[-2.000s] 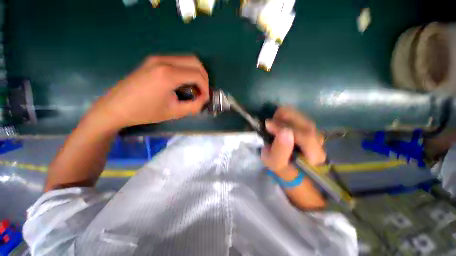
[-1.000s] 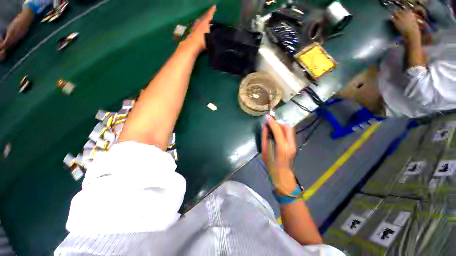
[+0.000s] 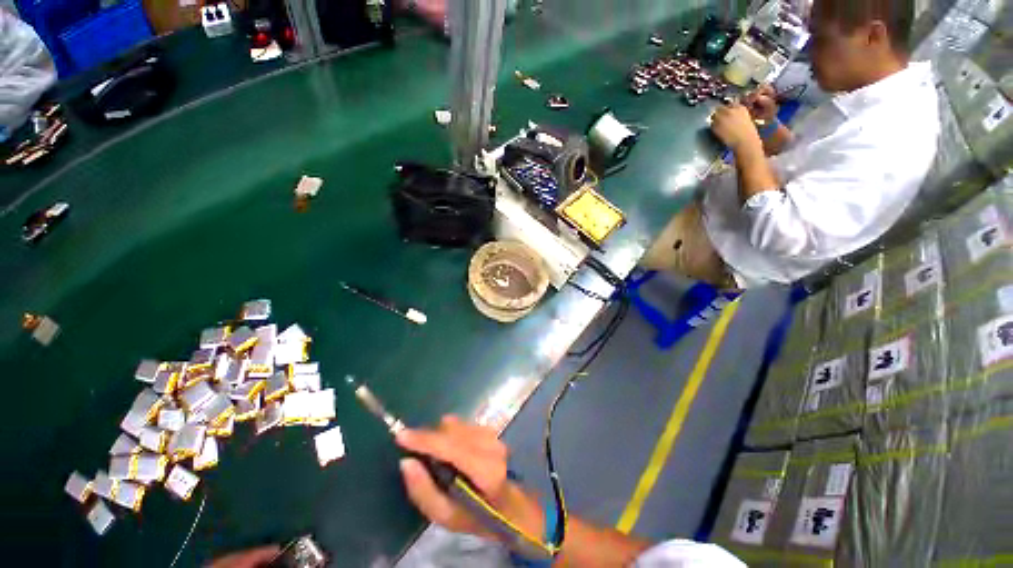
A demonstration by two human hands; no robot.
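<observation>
My right hand [image 3: 461, 472] holds the soldering iron [image 3: 428, 455] like a pen. Its silver tip points up and left over the green bench [image 3: 367, 266], and its yellow-and-black cord runs down and around to the right. My left hand [image 3: 247, 558] is mostly cut off by the bottom edge. A small device with a shiny frame [image 3: 300, 551] is at its fingertips. A heap of silver-white pouch cells [image 3: 200, 399] with yellow edges lies in front. One pale cell [image 3: 330, 446] lies apart at the heap's right. A thin wire [image 3: 191, 533] shows near the bottom.
A tan round pot [image 3: 508, 280], a black box [image 3: 442, 205], a yellow sponge tray [image 3: 591, 214] and a metal post [image 3: 475, 83] stand beyond. A thin dark stick with a pale end [image 3: 383, 303] lies between. Another person [image 3: 822, 166] works at right, beside wrapped cartons [image 3: 878, 366].
My left arm has drawn back from the far side of the bench to the bottom edge. My right hand has moved from the tan pot down and left with the iron. The view has shifted.
</observation>
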